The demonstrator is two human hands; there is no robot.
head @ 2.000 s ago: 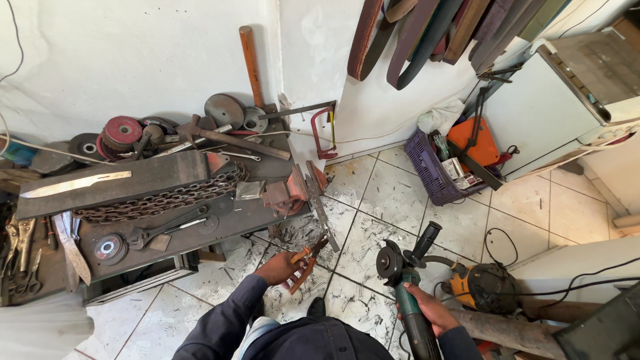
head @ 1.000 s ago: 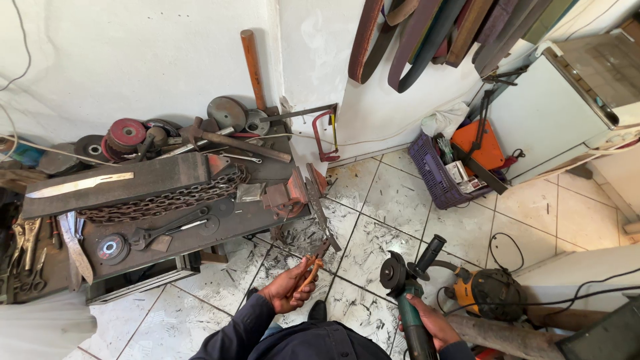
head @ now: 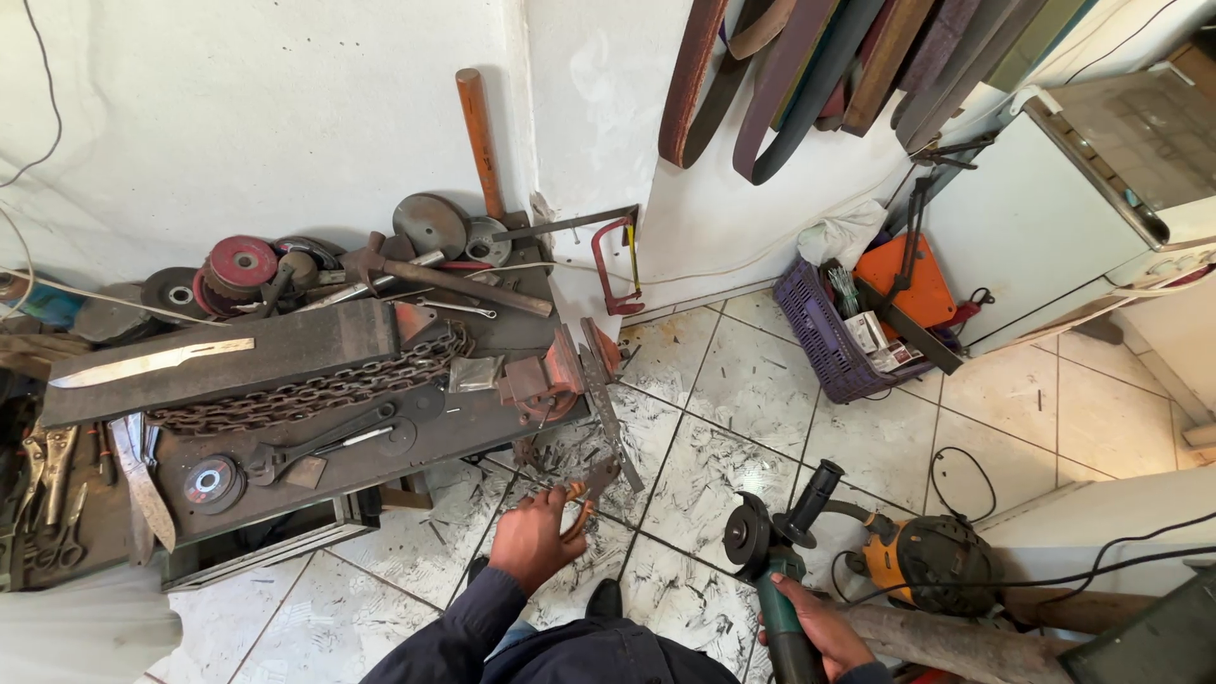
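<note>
My left hand [head: 540, 540] grips a pair of pliers [head: 578, 508] with orange handles; their jaws reach the lower end of a flat metal strip [head: 613, 418], though exact contact is unclear. That strip stands in a red bench vise [head: 551, 380] at the bench's right corner. In my right hand [head: 822, 627] is a green angle grinder [head: 784, 608], its guarded disc [head: 748, 535] facing left and its black side handle [head: 819, 494] pointing up and away. The grinder is to the right of the vise, apart from the strip.
The workbench [head: 456, 437] bears a rusty chain [head: 313, 389], a hammer [head: 456, 283], a knife blank [head: 152, 363] and abrasive discs. A purple basket [head: 826, 342] stands on the tiled floor. Near my right arm are a yellow-black machine [head: 931, 565] and a log [head: 950, 646]. Sanding belts [head: 784, 95] hang above.
Earlier the orange handles of the pliers were spread apart in my left hand; now my fingers are around them. The grinder remains in my right hand.
</note>
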